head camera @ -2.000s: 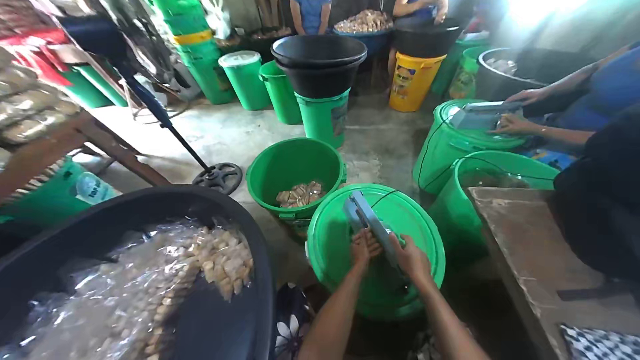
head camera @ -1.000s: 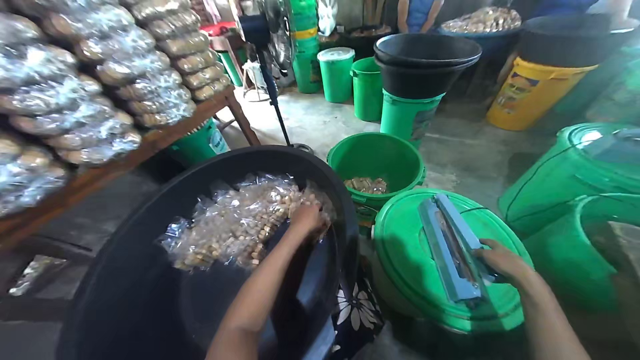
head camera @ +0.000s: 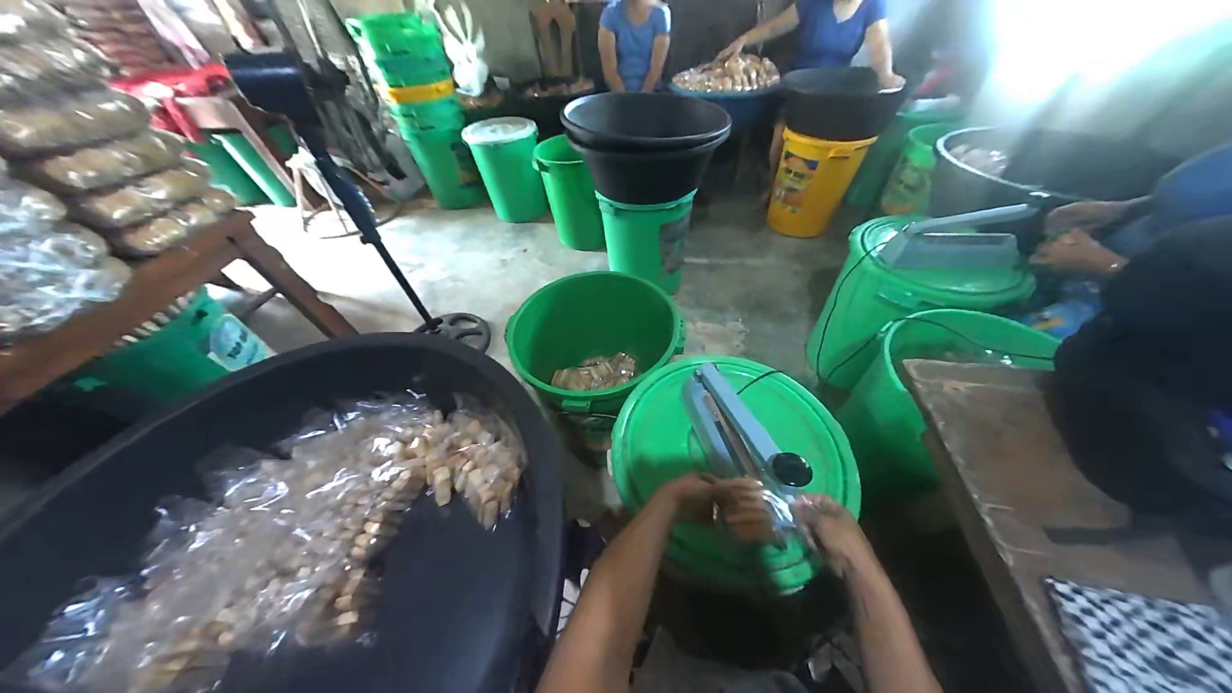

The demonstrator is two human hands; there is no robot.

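My left hand point(head camera: 717, 500) and my right hand point(head camera: 830, 527) hold a clear plastic bag point(head camera: 778, 512) between them, at the near end of a hand-operated impulse sealer point(head camera: 724, 409). The grey sealer rests on the green lid point(head camera: 828, 433) of a bucket, with its arm slightly raised and a round black knob at the near end. What the bag contains is blurred. To the left, a large black tub point(head camera: 462, 577) carries many clear bags point(head camera: 318, 520) of small tan pieces. A green bucket point(head camera: 597, 308) beyond the lid has packed bags point(head camera: 595, 372) at its bottom.
Stacked packed bags point(head camera: 106, 154) stand on a wooden rack point(head camera: 173, 289) at left. A black stand point(head camera: 385, 250) rises behind the tub. At right are a wooden table point(head camera: 1001, 462), green buckets point(head camera: 885, 385) and a co-worker's hands point(head camera: 1083, 241) beside another sealer point(head camera: 953, 245). Other people are at the back.
My left hand has come from the bags in the black tub to the sealer and now holds a bag. My right hand has left the sealer's arm for that bag. The view has shifted.
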